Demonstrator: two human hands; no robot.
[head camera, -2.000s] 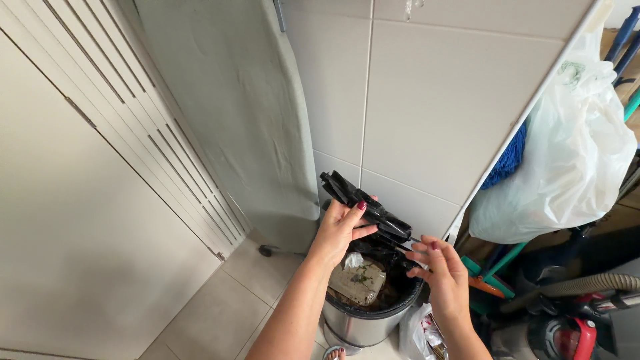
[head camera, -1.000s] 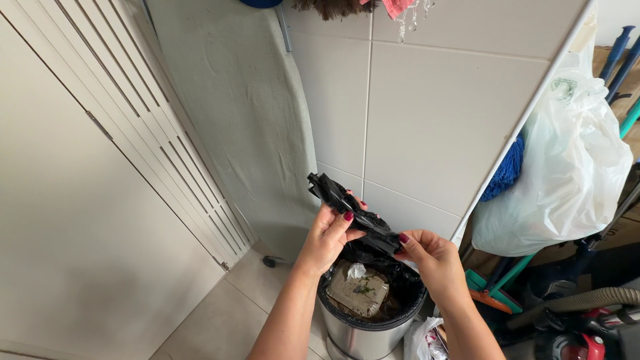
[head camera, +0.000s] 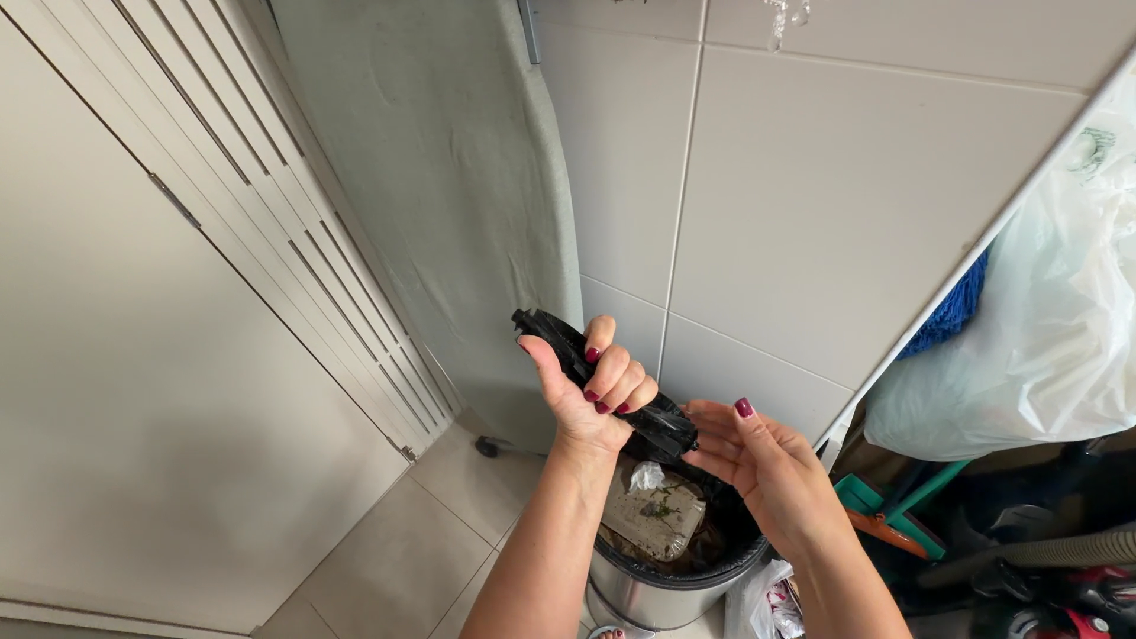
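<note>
My left hand is closed around a black ribbed roller brush, which it holds at a slant over a metal trash bin. Beside the brush's lower right end is my right hand, its fingers apart and the thumb up; whether its fingertips touch the brush cannot be told. The bin stands uncovered, lined with a black bag. In it lie a pale, dirty tray-like piece with green bits and a crumpled whitish wad.
A covered ironing board leans on the tiled wall. At right hang a white plastic bag and a blue mop head, above a green dustpan and a vacuum hose. A small plastic bag sits beside the bin.
My right hand has let go of the brush's lower end, which it pinched a second ago. My left hand now wraps its fingers more fully around the brush.
</note>
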